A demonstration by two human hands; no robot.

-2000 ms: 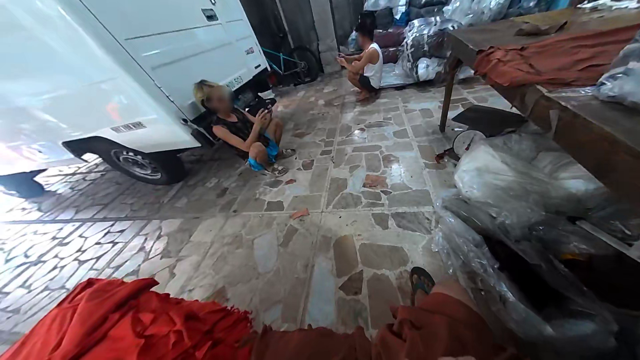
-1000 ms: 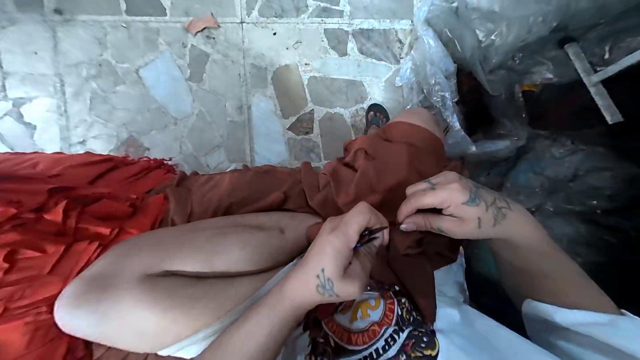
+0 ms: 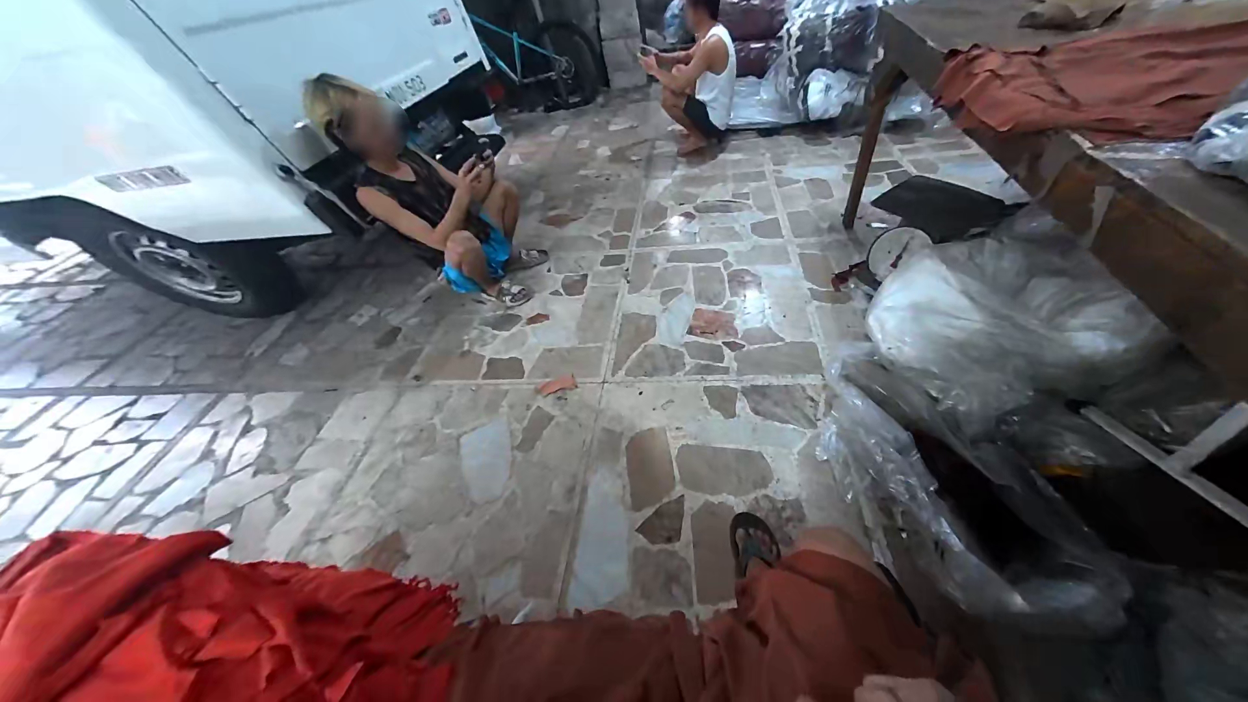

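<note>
At the bottom edge, a small part of one hand, apparently my right hand (image 3: 902,688), shows against rust-brown cloth (image 3: 819,624); its fingers are mostly cut off by the frame. My left hand is out of view. The brown cloth lies across my lap and leg, and a heap of bright red fabric with a frayed edge (image 3: 224,624) adjoins it on the left. Whether the visible hand holds anything is hidden. My sandalled foot (image 3: 754,543) rests on the stone floor just beyond the cloth.
A person (image 3: 429,195) squats beside a white van (image 3: 244,107), holding a small object. Farther back, another person (image 3: 707,78) squats near plastic-wrapped bundles (image 3: 829,58). On the right, clear plastic bags (image 3: 1004,312) lie below a wooden table (image 3: 1150,214) bearing rust-brown cloth (image 3: 1092,83).
The view has tilted up from my lap to the floor and van. A second ago both my hands were together at the brown cloth, with a small dark tool in the left; now only a sliver of one shows.
</note>
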